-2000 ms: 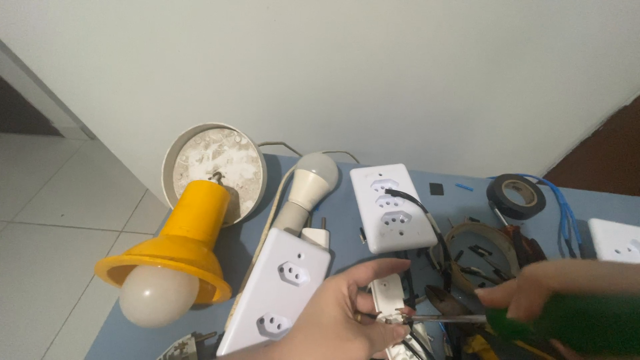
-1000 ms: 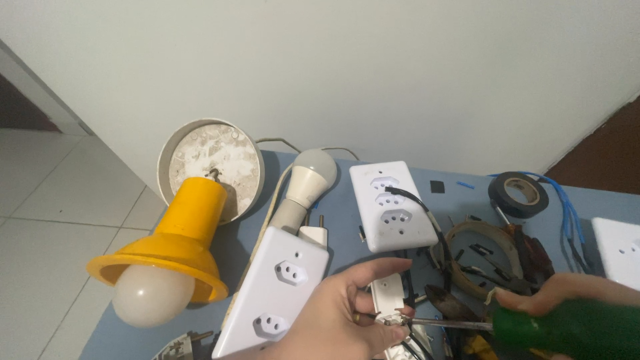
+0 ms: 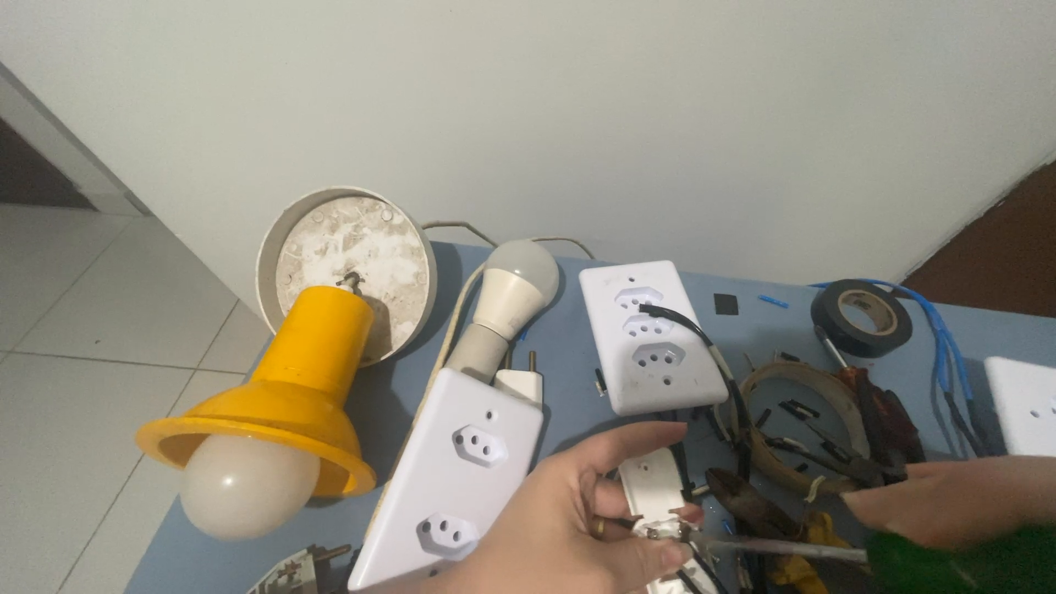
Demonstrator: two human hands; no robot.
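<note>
My left hand (image 3: 590, 516) grips a small white plastic electrical fitting (image 3: 656, 487), with black wires running out of its lower part. In my right hand (image 3: 949, 503), at the lower right, is the green handle (image 3: 924, 565) of a screwdriver. Its metal shaft (image 3: 784, 548) points left, and the tip meets the fitting beside my left thumb. The exact contact at the screw is too small to tell. Just above my left hand lies a white three-socket outlet plate (image 3: 656, 392) with a black wire across it.
A yellow lamp (image 3: 318, 346) with a bulb stands at left by a round base (image 3: 404, 247). A two-socket plate (image 3: 487, 511) and another bulb (image 3: 520, 272) lie nearer. Black tape (image 3: 899, 318), a tape ring (image 3: 755, 384), pliers (image 3: 751, 503) and blue wires (image 3: 940, 330) are at right.
My right hand and the green handle have shifted slightly against the fitting, the handle now sitting lower in view. My left hand keeps its hold on the white fitting.
</note>
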